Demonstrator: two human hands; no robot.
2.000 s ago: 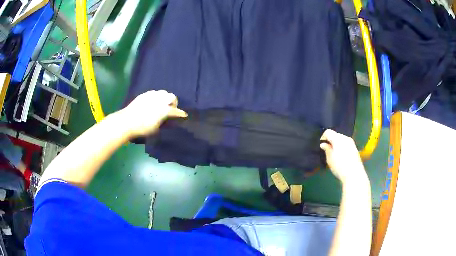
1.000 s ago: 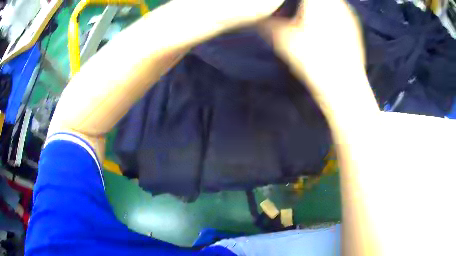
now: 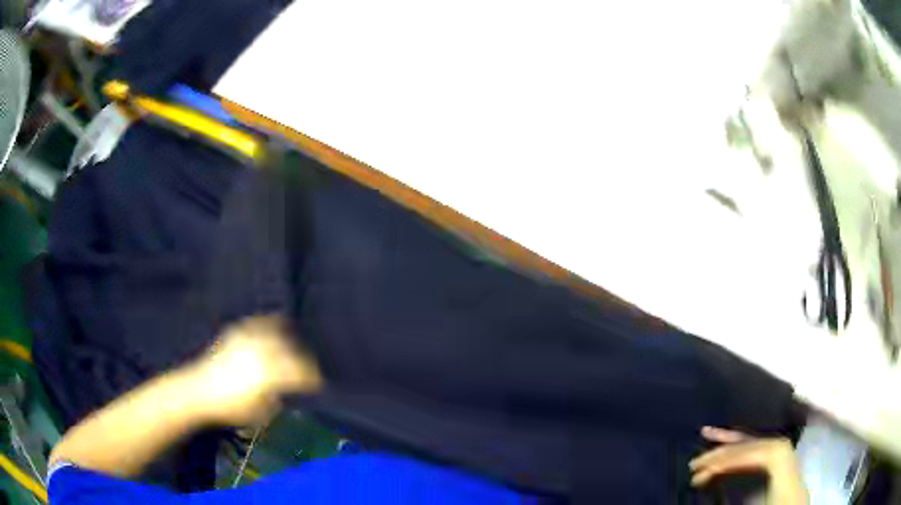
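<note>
A large dark navy garment piece [image 3: 415,306] lies across my lap, along the wooden edge of the white table. My left hand [image 3: 262,370] is blurred, with its fingers closed on the lower left edge of the cloth. My right hand [image 3: 741,460] rests at the right end of the cloth with its fingers apart; whether it grips any fabric is hidden. More dark cloth [image 3: 148,256] hangs at the left, and its join to the piece on my lap is unclear.
The white tabletop [image 3: 553,128] has a brown wooden edge. Black-handled scissors [image 3: 832,286] lie on it at the right, near a blurred pale machine [image 3: 855,168]. A yellow bar [image 3: 188,120] and dark cloth stand at the upper left. Green floor shows at lower left.
My view has turned right to the table. The cloth that hung in front of me between both hands now lies along the table edge. My hands have moved apart, low in view.
</note>
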